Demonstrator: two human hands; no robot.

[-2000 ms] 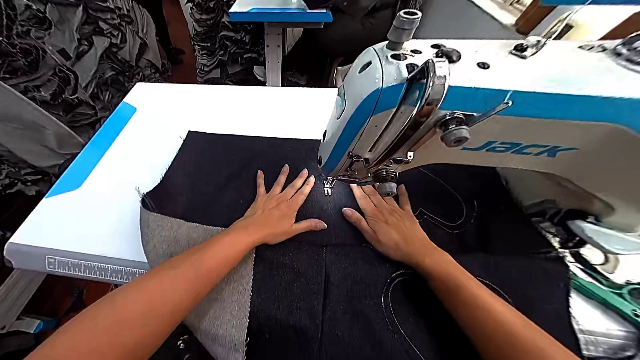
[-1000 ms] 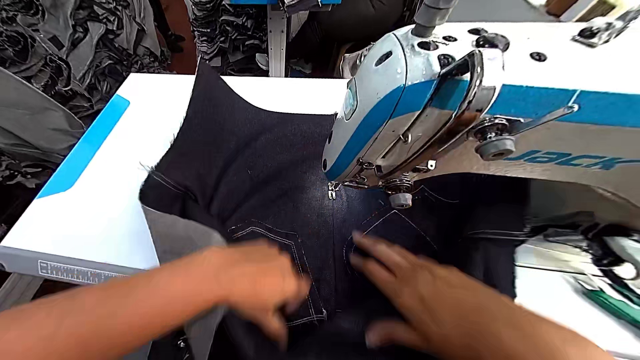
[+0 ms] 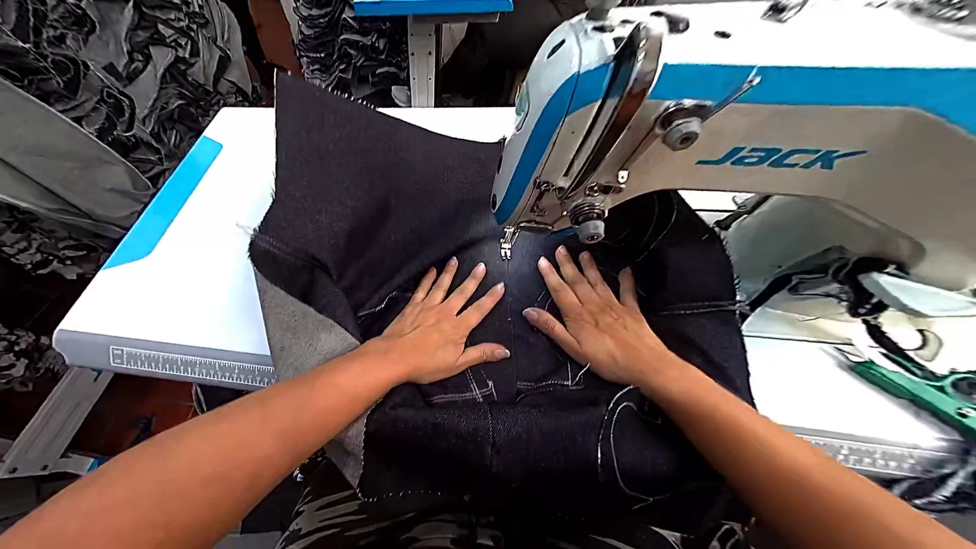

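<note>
Dark denim fabric (image 3: 381, 168) with pale stitched outlines lies under the head of a Jack sewing machine (image 3: 762, 114). The presser foot (image 3: 506, 245) stands over a seam in the cloth; whether it presses down I cannot tell. My left hand (image 3: 442, 324) is flat on the denim, left of the seam and below the foot, fingers spread. To the right of the seam, my right hand (image 3: 595, 320) rests flat with its fingers apart. Neither hand grips anything. At the left the cloth folds over, showing its grey underside (image 3: 305, 328).
The white machine table (image 3: 183, 305) has a printed ruler along its front edge. Green-handled scissors (image 3: 915, 389) lie at the right. Heaps of dark and grey cloth (image 3: 114, 99) stand behind on the left, near another table (image 3: 435, 6) at the back.
The denim has shifted and turned under the machine, bringing more stitched outlines near the seam. My hands, blurred and lower a second ago, now lie flat beside the seam, nearer the presser foot.
</note>
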